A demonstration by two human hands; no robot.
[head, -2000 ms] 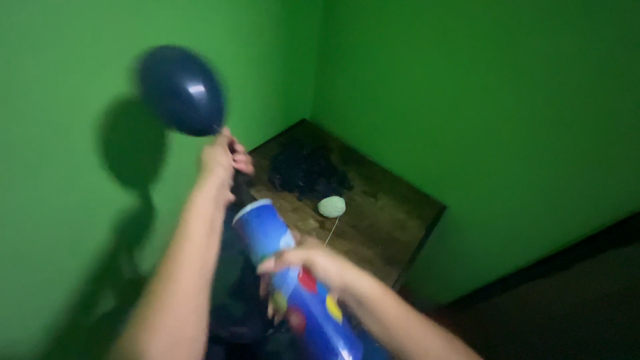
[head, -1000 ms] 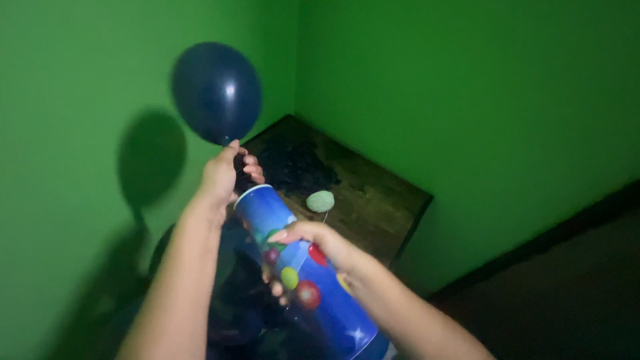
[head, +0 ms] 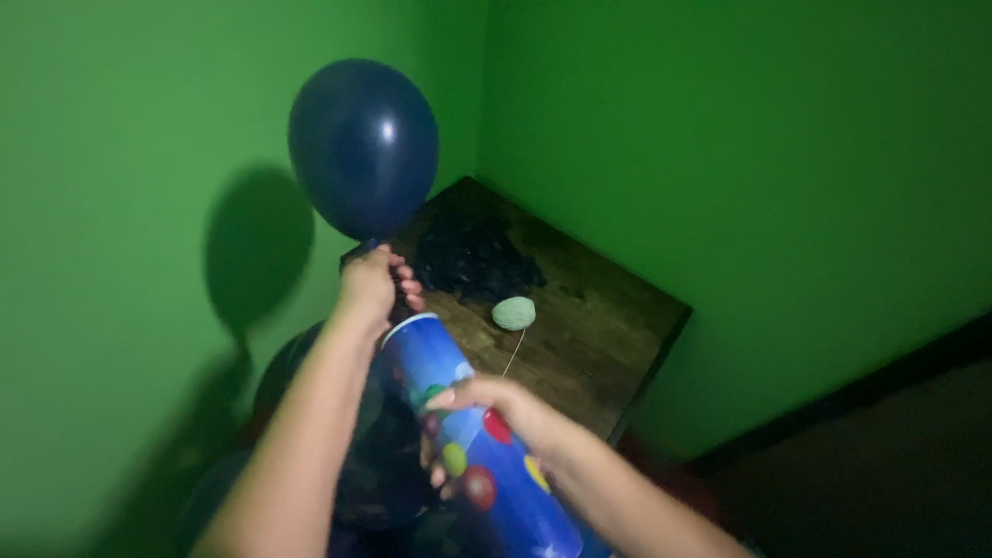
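Note:
A dark blue inflated balloon (head: 364,147) rises above my left hand (head: 377,287), whose fingers pinch its neck. My right hand (head: 484,418) grips a blue balloon hand pump (head: 496,465), a wide cylinder printed with coloured balloons. The pump slants down to the right, and its pale-rimmed top end lies just below my left hand. Whether the balloon's neck touches a nozzle cannot be seen. Behind the hands, a pale green ball of yarn (head: 514,313) rests on a dark wooden tabletop (head: 589,341), with a thin strand running down toward my right hand.
A heap of dark uninflated balloons (head: 473,256) lies on the tabletop by the corner. Green walls (head: 697,139) meet behind it. More dark inflated balloons (head: 380,457) are below, under my forearms. The balloon casts a shadow on the left wall.
The balloon looks fuller than two seconds ago. Both hands keep their holds, on the balloon's neck and on the pump. The view has shifted slightly.

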